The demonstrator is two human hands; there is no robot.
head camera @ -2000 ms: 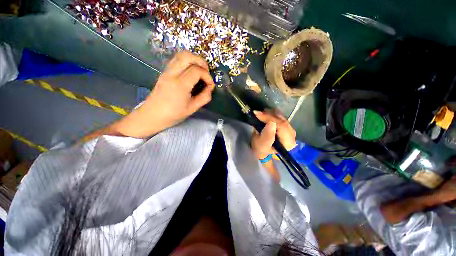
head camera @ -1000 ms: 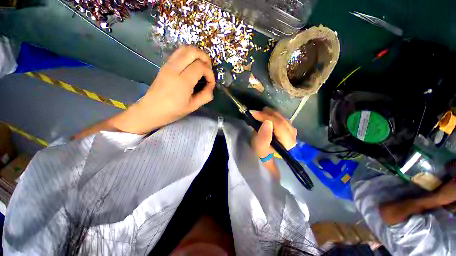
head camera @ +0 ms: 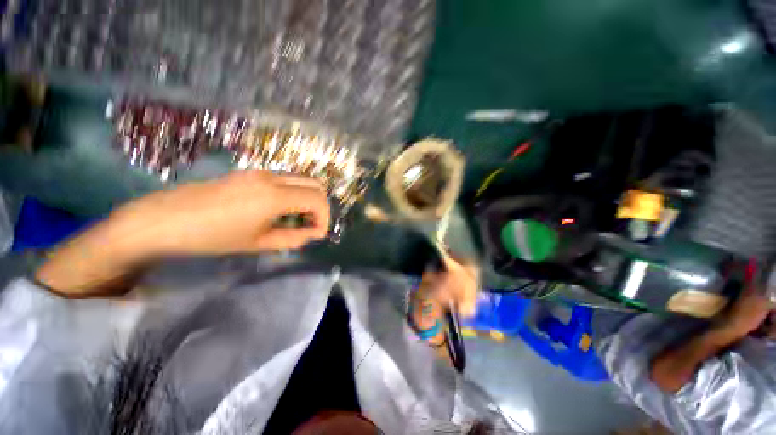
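The view is blurred. My left hand [head camera: 255,212] is curled beside the heap of loose small parts [head camera: 298,153], which is dark red at its left end and gold-white at its right. Whether its fingers pinch a part cannot be made out. My right hand [head camera: 447,297], with a blue band at the wrist, holds the black soldering iron [head camera: 456,344]. The iron's handle points down below the hand, and its tip cannot be made out. The tape roll [head camera: 457,174] stands beyond my right hand, with silvery bits in its hollow.
A large grey blister tray [head camera: 340,59] lies behind the heap. Slim tweezers [head camera: 508,115] lie beyond the tape roll. The black fan [head camera: 528,240] with a green label is at right, near a yellow-orange fitting [head camera: 640,205]. Another person's arm [head camera: 698,344] is at far right.
The view has shifted and shows more of the tray. My left hand has moved left, away from the iron. My right hand has turned, so the iron's handle now points more steeply down.
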